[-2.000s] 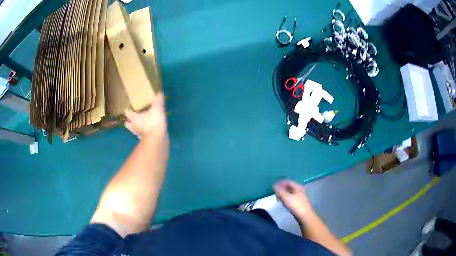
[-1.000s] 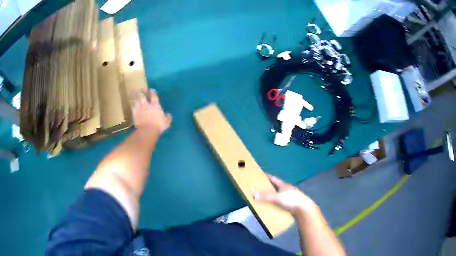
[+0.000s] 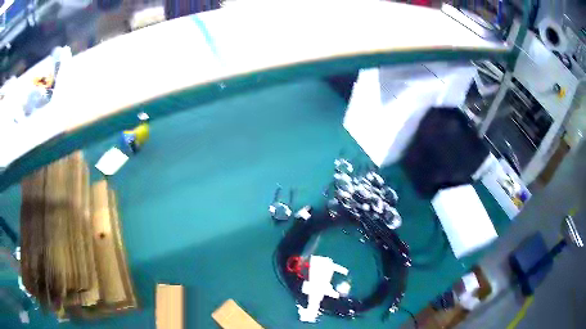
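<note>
Two light-tan cardboard inserts show at the bottom edge of the picture: one upright (image 3: 169,307) left of centre, and one slanted (image 3: 235,316) to its right. Both are cut off by the edge. A dense stack of brown insert blanks (image 3: 56,238) stands on the green bench at the left. A separate tan piece with a small dark hole (image 3: 103,247) leans at the stack's right side. Neither of my hands is in the picture, so what holds the two inserts is hidden.
A black cable coil (image 3: 393,257) lies on the bench with red-handled scissors (image 3: 297,266) and white pieces (image 3: 316,283). White boxes (image 3: 464,220) and a black bundle (image 3: 443,151) are at the right. A white shelf (image 3: 270,35) spans the back. A yellow-blue item (image 3: 136,136) sits below it.
The view has tilted up and shifted, so both hands have left the picture. The insert in my right hand has dropped to the bottom edge, and a second insert now shows apart from the stack.
</note>
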